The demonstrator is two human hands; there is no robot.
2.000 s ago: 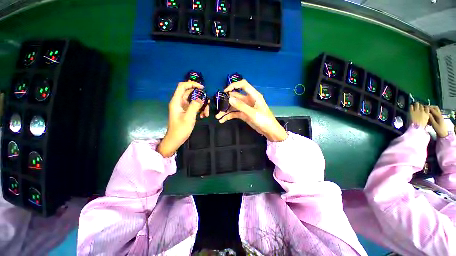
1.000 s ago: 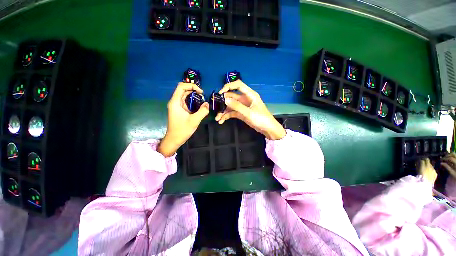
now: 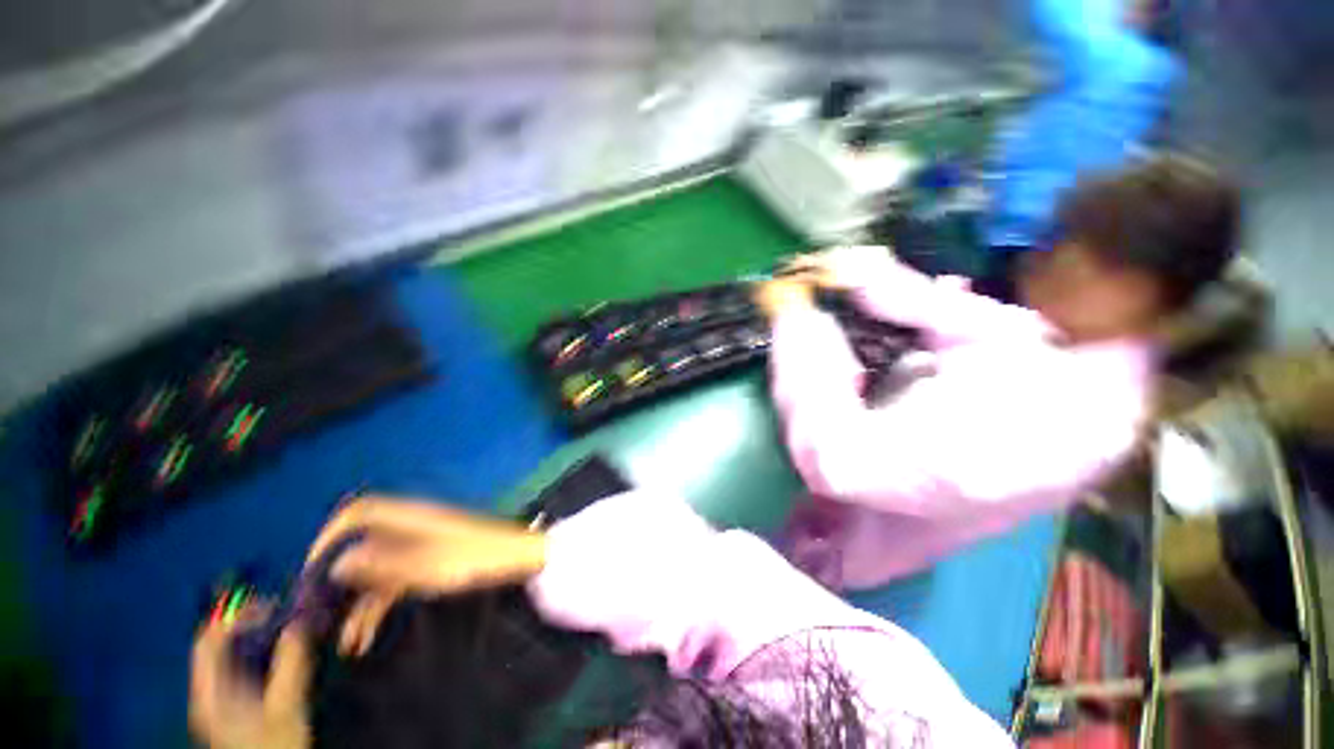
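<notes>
The picture is strongly blurred. My left hand (image 3: 252, 688) is at the bottom left, its fingers around a small dark lens unit (image 3: 261, 638). My right hand (image 3: 417, 553) is just to the right of it, fingers curled on another dark lens unit (image 3: 325, 563). The two units are close together; whether they touch cannot be told. Another lens unit with red and green streaks (image 3: 230, 600) shows just behind my left hand. The dark working tray (image 3: 439, 673) lies under my right forearm, its pockets too blurred to read.
The back tray (image 3: 329, 351) lies on the blue mat (image 3: 483, 424), with several streaked units in it. The right-hand tray (image 3: 658, 351) is at centre, a neighbour's hand (image 3: 790, 285) at its far end. The neighbour in pink (image 3: 951, 410) sits right. A pale box (image 3: 812, 176) stands behind.
The view has swung to the right and blurred, so my hands now appear at the lower left. The neighbour's head and body have come into view, and the left tray stack has left it.
</notes>
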